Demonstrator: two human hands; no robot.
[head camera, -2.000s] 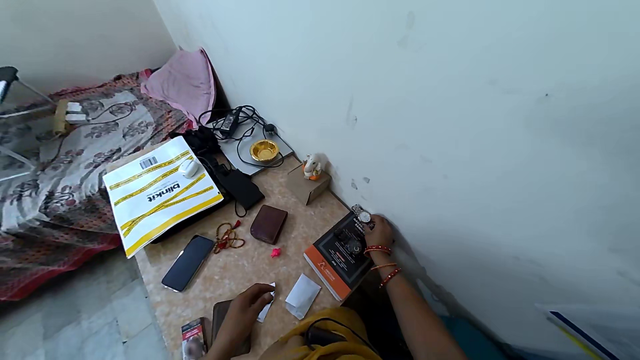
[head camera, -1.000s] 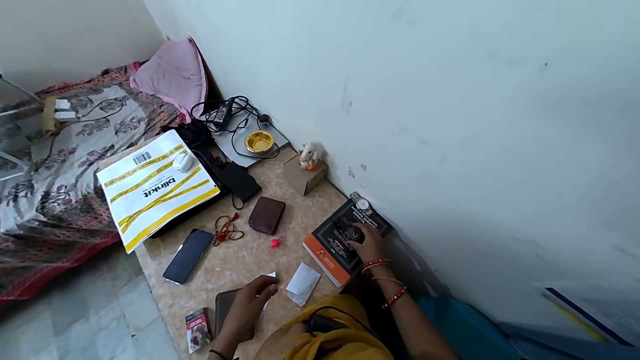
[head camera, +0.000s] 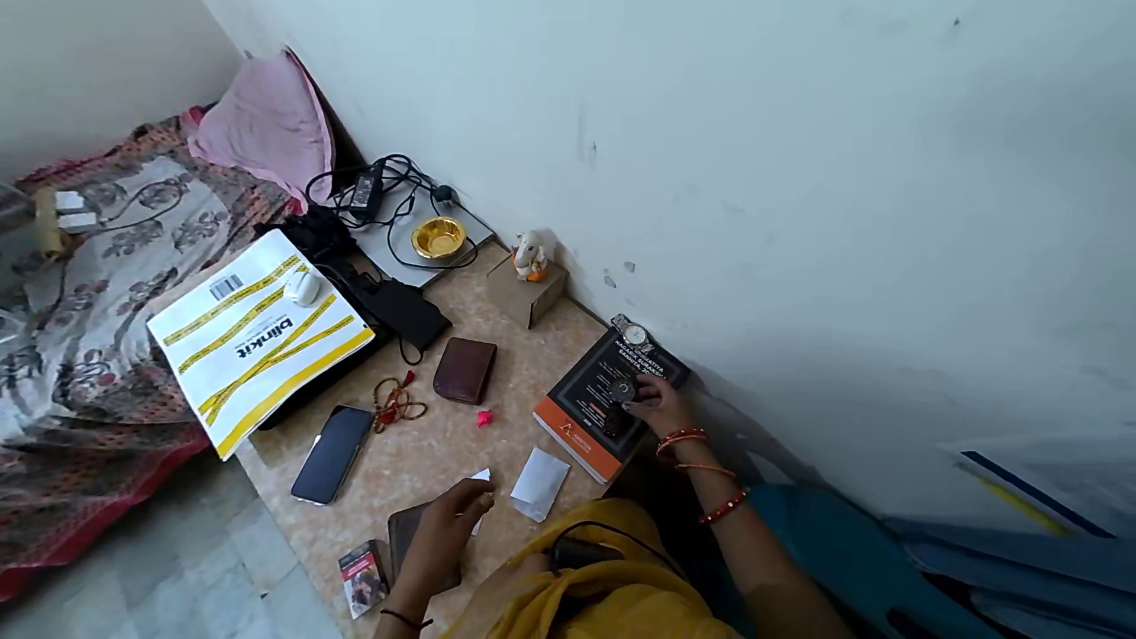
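Note:
A thick black and orange book (head camera: 581, 417) lies near the table's right edge, by the wall. A silver wristwatch (head camera: 634, 335) rests at its far corner. My right hand (head camera: 658, 406), with red bangles at the wrist, has its fingers on a dark wristwatch (head camera: 622, 389) lying on the cover. My left hand (head camera: 448, 532) rests over a dark, flat wallet-like item (head camera: 404, 535), its fingers curled beside a white paper partly hidden under them; whether it grips anything is not clear. Between the hands lies a folded white paper packet (head camera: 540, 485).
On the stone-patterned table (head camera: 524, 355) are a brown leather wallet (head camera: 465, 370), a smartphone (head camera: 332, 455), a bead string (head camera: 397, 404), a pink item (head camera: 485, 417) and a small printed pack (head camera: 362, 579). Behind stand a figurine (head camera: 530, 257) on a cardboard box, a golden bowl (head camera: 438, 238) and a printed bag (head camera: 257, 342).
My right hand has moved from the silver watch at the book's far corner to the dark watch on the middle of the cover. My left hand stays near the same spot.

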